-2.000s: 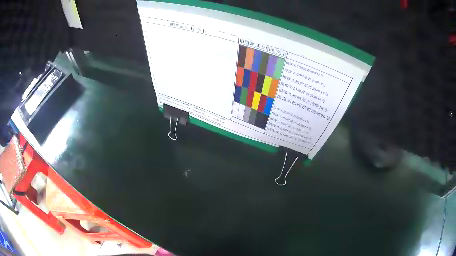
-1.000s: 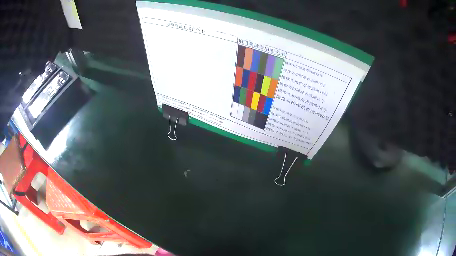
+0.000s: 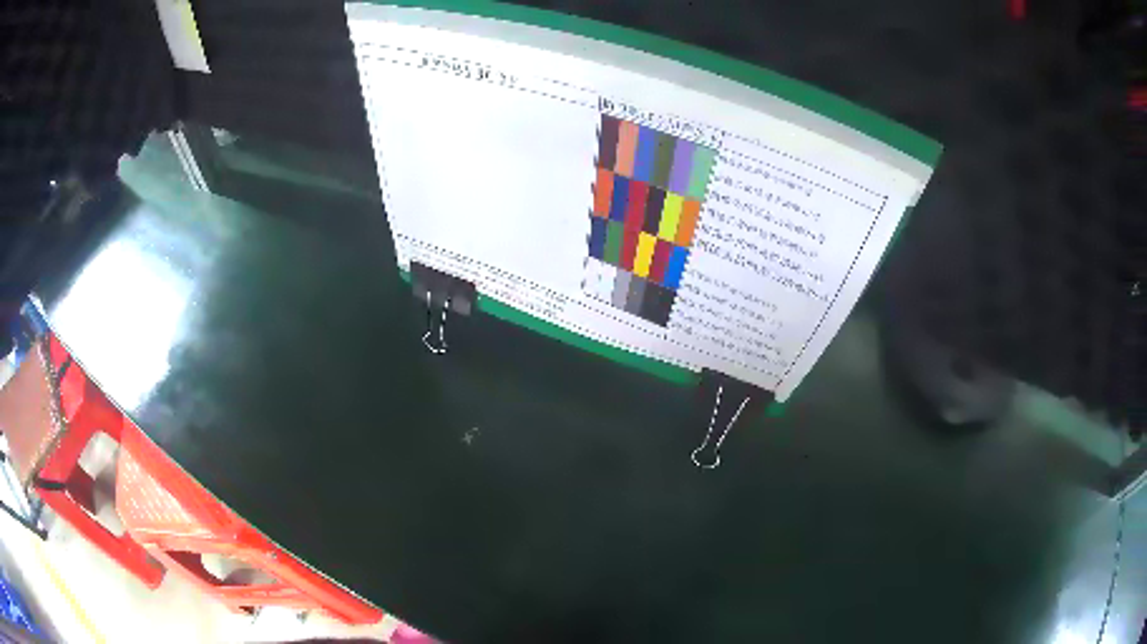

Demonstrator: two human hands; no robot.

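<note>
The white camera test chart (image 3: 491,164) stands tilted on the dark green table mat (image 3: 377,466), with a green backing board edge (image 3: 830,98) along its top. A colour checker (image 3: 639,216) of multicoloured squares with a grey row is printed on it, with text lines at its right. Two black binder clips hold the lower edge, one at the left (image 3: 442,289) and one at the right (image 3: 732,389), their wire handles resting on the mat. Neither my left hand nor my right hand is in the picture.
Black foam walls (image 3: 1031,239) surround the table's back. A dark round object (image 3: 950,384) lies right of the chart. A pale paper strip (image 3: 182,35) is on the foam at upper left. Red plastic stools (image 3: 189,516) stand beyond the table's left edge, with something blue (image 3: 19,610) at the lower left corner.
The dark frame with bright, glassy slabs at the table's left end is gone from view; only shiny mat with a bright reflection shows there. The chart and clips have not moved.
</note>
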